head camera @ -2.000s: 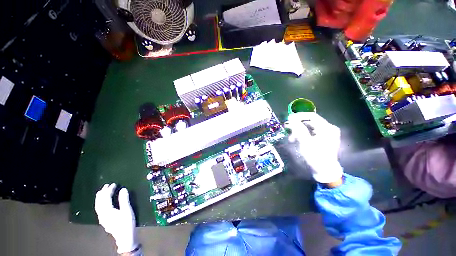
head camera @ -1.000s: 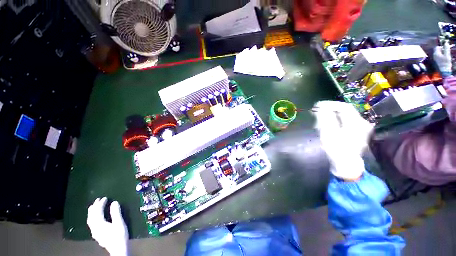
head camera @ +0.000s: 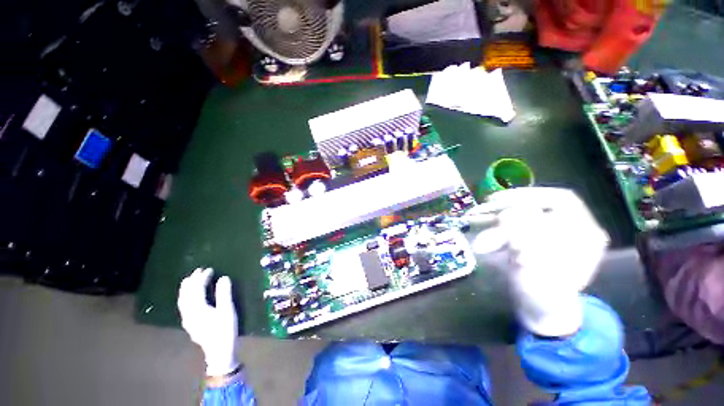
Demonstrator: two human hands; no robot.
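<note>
A green power board (head camera: 369, 273) lies slightly tilted on the dark green mat, with a long silver heatsink bar (head camera: 369, 202) across its middle and a finned heatsink (head camera: 365, 123) at the back. Two copper-red wound rings (head camera: 310, 171) sit at its back left corner. The green open pot (head camera: 508, 176) stands right of the board, partly behind my right hand. My white-gloved right hand (head camera: 548, 246) has its fingertips at the board's right edge; no tool can be made out in it. My white-gloved left hand (head camera: 208, 309) is empty, fingers apart, at the mat's front left.
A second board (head camera: 667, 151) lies at the right, near a person's pink sleeve (head camera: 692, 277). Folded white paper (head camera: 472, 91), a fan (head camera: 292, 28), a dark box (head camera: 433, 51) and a red bag (head camera: 595, 32) are behind. Black bins (head camera: 71, 206) stand at the left.
My right hand first moved right, away from the pot, and is now back left at the board's right edge. My left hand stays at the front left. The camera view has shifted.
</note>
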